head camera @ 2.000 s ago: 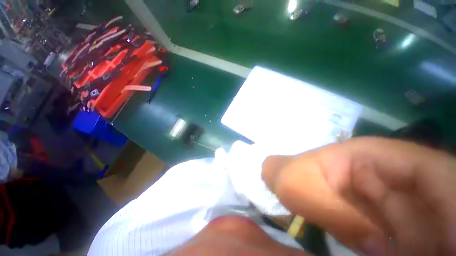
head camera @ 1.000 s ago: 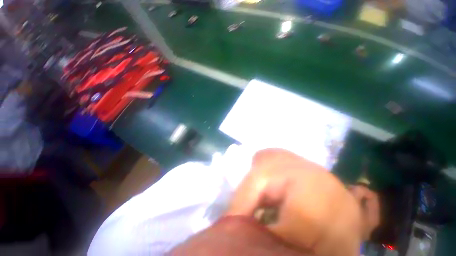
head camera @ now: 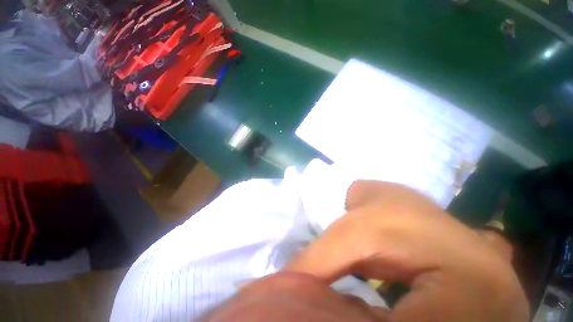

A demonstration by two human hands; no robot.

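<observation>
A large bare hand (head camera: pixel 421 245), which looks like my right hand, fills the lower right, close to the camera. It is curled and blurred, and no object shows in it. Its fingertips are not clear. Blurred skin crosses the bottom edge; I cannot tell whether it is part of a hand. A striped white sleeve (head camera: pixel 207 251) comes from the lower left, its cuff beside the large hand. My left hand cannot be made out for certain. A bright white sheet or tray (head camera: pixel 383 119) lies on the green bench beyond, its near edge partly covered.
Red strapped units (head camera: pixel 169 69) are piled at the bench's left side. A small metal-and-black block (head camera: pixel 249 142) lies on the green mat. A black bulky shape (head camera: pixel 543 198) is at the right. Small parts lie on the far green surface. A cardboard box (head camera: pixel 195 188) is below left.
The view has shifted, so the bench things sit higher and further right than a second ago. The large hand has changed shape and covers more of the lower right.
</observation>
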